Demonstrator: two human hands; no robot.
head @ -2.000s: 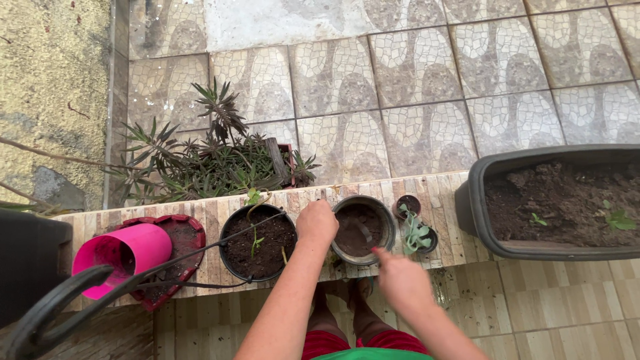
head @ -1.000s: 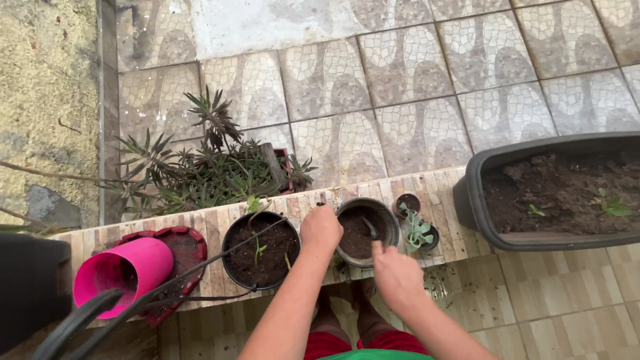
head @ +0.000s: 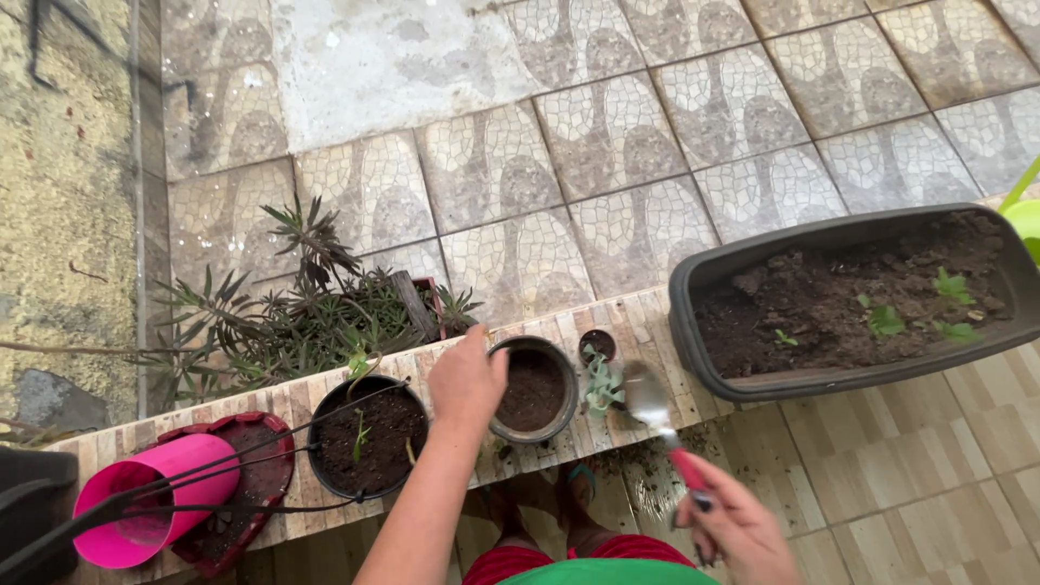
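Observation:
My left hand (head: 467, 378) is at the left rim of a round pot of soil (head: 532, 394), its thumb over the edge; whether it grips the rim or something small is hard to tell. My right hand (head: 727, 516) holds a garden trowel by its red handle, with the blurred metal blade (head: 646, 394) over the ledge, right of the pot. Between pot and blade stand a small pot of soil (head: 597, 344) and a pale green succulent (head: 603, 383). Left of my left hand is a hanging pot (head: 370, 439) with soil and a seedling.
A long dark planter (head: 853, 301) with soil and seedlings sits at the right end of the tiled ledge (head: 642, 325). At left lie a pink pot (head: 154, 500), a red tray (head: 272, 463) and black hanger arms. Spiky plants (head: 341, 313) grow behind the ledge.
My right hand has moved right, away from the round pot, and the trowel blade is now outside it. My left hand stays at the pot's left side. The view has shifted somewhat.

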